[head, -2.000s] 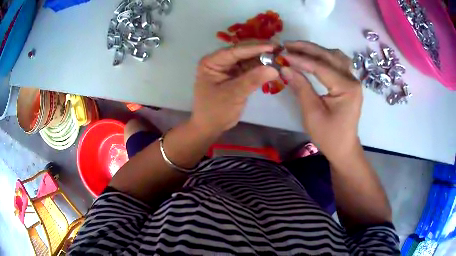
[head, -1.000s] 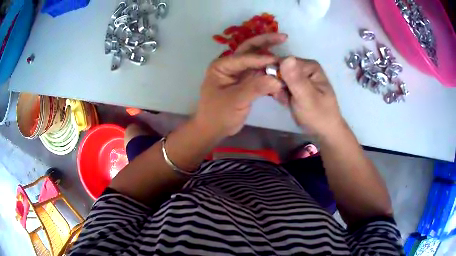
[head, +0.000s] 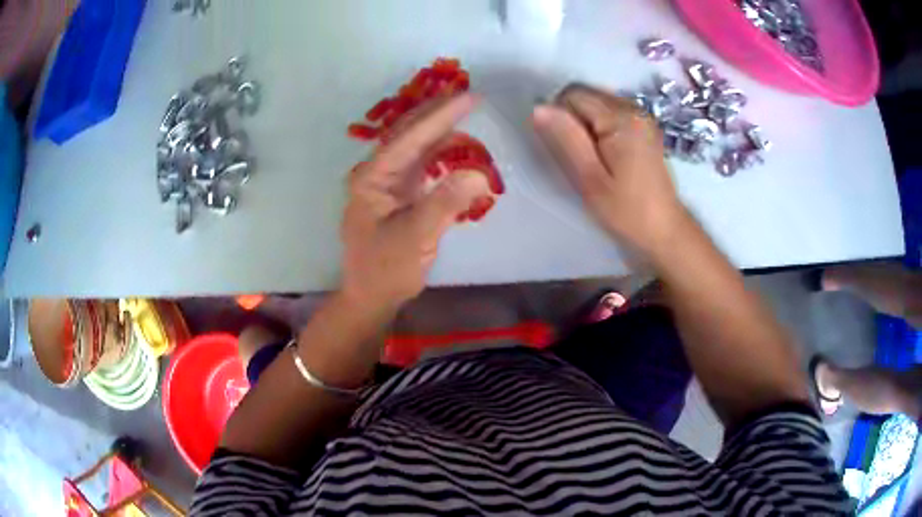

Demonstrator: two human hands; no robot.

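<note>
My left hand [head: 399, 217] is over the table with its fingers apart, and no held piece shows in it. Red stones [head: 460, 157] lie just beside and partly behind its fingers. More red stones [head: 420, 91] lie in a pile beyond it. My right hand [head: 612, 157] is blurred, with its fingers curled, at the left edge of the right silver pile [head: 708, 116]. A small dark or silvery spot shows at its fingertips; whether it holds a piece cannot be told. Another pile of silver settings [head: 202, 146] lies at the left.
A pink basin [head: 854, 76] with silver pieces stands at the far right, a blue tray [head: 86, 66] at the far left. A white object [head: 534, 14] is cut off at the top edge. A red basin [head: 197, 394] is on the floor. Another person's feet show at right.
My hands have moved apart from the silver and red piece they worked on together, right hand towards the right pile. The view has shifted, and the blue tray and another person's feet now show more.
</note>
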